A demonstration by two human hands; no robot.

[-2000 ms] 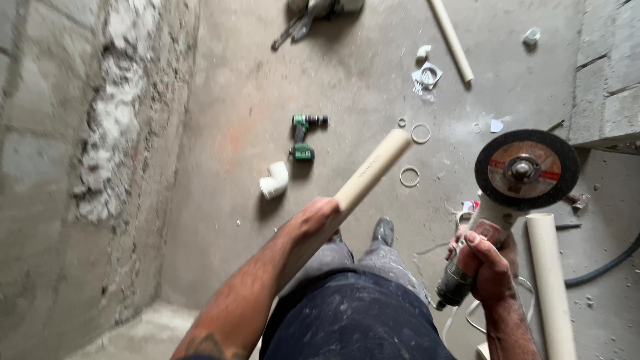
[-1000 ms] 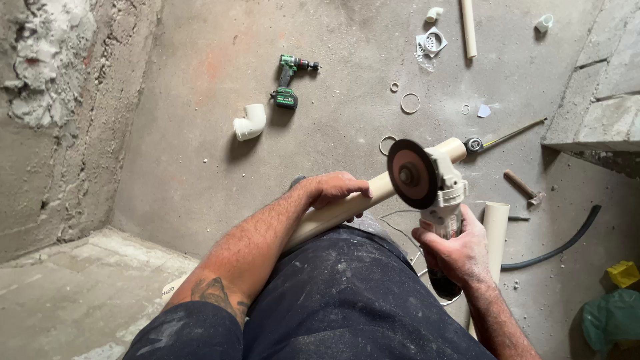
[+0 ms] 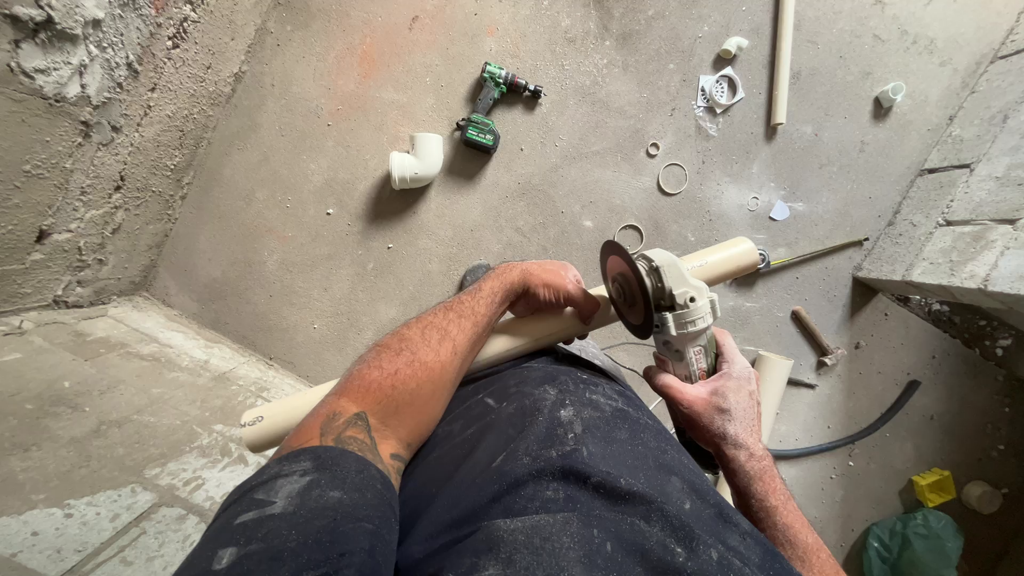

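Observation:
A long cream PVC pipe (image 3: 528, 332) lies slantwise across my lap, its far end up to the right. My left hand (image 3: 554, 294) is closed around it near the middle, with the forearm over its lower part. In my right hand (image 3: 714, 392) is a white angle grinder (image 3: 686, 320), gripped by its body. Its cutting disc (image 3: 627, 290) stands edge-on at the pipe, just right of my left fingers; whether disc and pipe touch, I cannot tell. A tape measure (image 3: 763, 258) lies by the pipe's far end with its blade partly out.
On the concrete floor lie a green cordless drill (image 3: 485, 108), a white pipe elbow (image 3: 418, 162), several rings, a drain grate (image 3: 720, 90), another pipe (image 3: 782, 64), a hammer (image 3: 816, 336) and a black hose (image 3: 856, 440). A block ledge (image 3: 952, 240) stands at right, a rough wall (image 3: 104, 144) at left.
The pipe has come down across my lap, lying flatter than two seconds ago. The grinder, held up to the right before, is now over the pipe near my left hand. The view has shifted.

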